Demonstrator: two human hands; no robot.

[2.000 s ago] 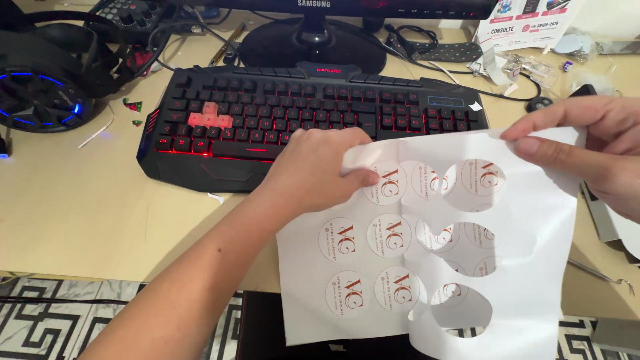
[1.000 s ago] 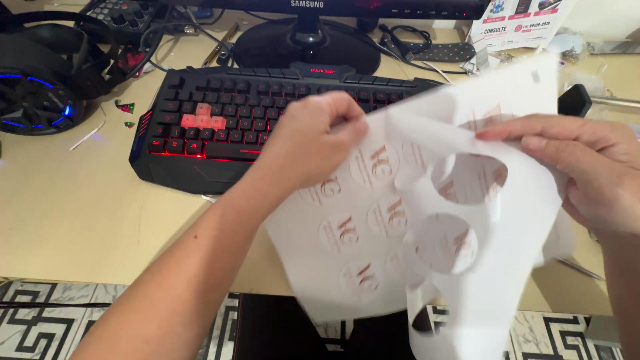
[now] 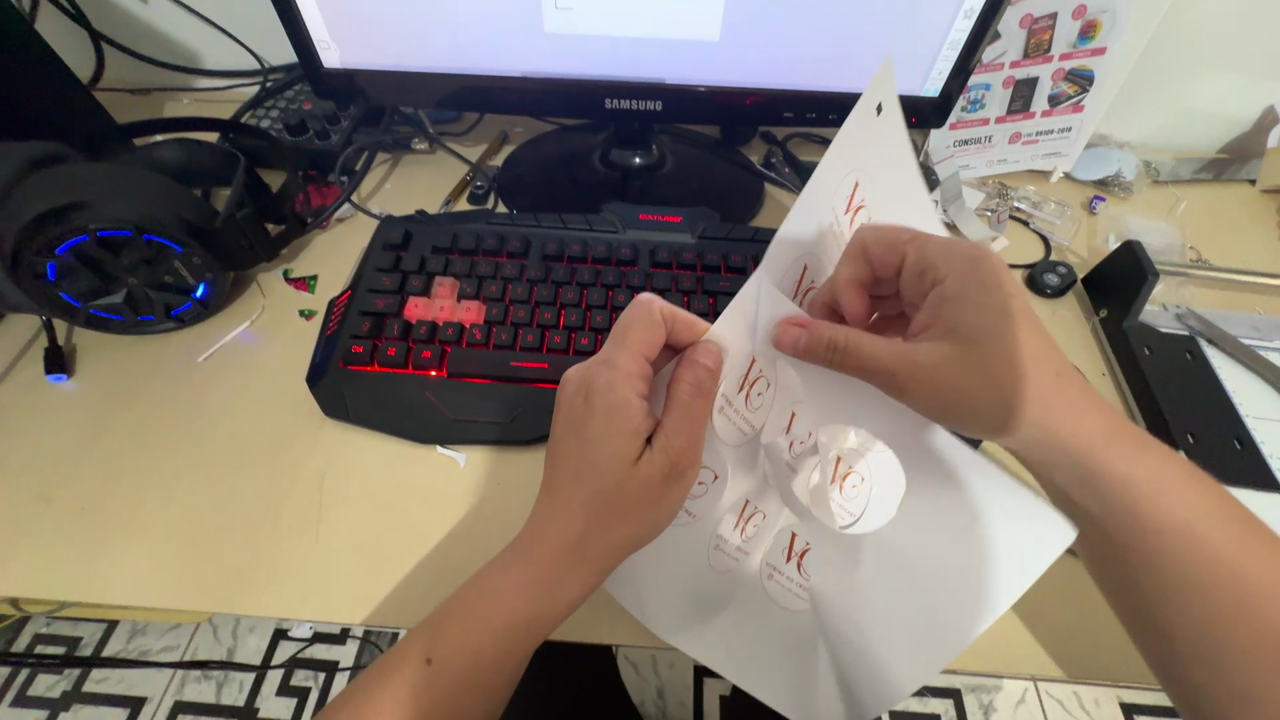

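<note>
A white sheet of round printed stickers (image 3: 745, 535) hangs at a tilt over the desk's front edge, its top corner rising before the monitor. My left hand (image 3: 635, 430) pinches the sheet's left edge between thumb and forefinger. Higher up, my right hand (image 3: 900, 330) grips the white outer layer (image 3: 950, 560), which is partly lifted from the sheet. Its round cut-out shows a sticker with a reddish-brown monogram (image 3: 847, 482) behind it. Other round stickers lie in rows around my fingers. My right fingertips are partly hidden behind the layer.
Behind the hands is a black keyboard (image 3: 590, 290) with red lighting, and a monitor (image 3: 640, 95) stands beyond it. Headphones (image 3: 110, 240) lie at the left. A black and white paper cutter (image 3: 1190, 370), a small round black device (image 3: 1052, 278) and a printed flyer (image 3: 1030, 90) are at the right.
My right hand has moved left, close to my left hand, carrying the outer layer across the sheet. The sheet has turned more upright. The view has shifted, showing more of the monitor.
</note>
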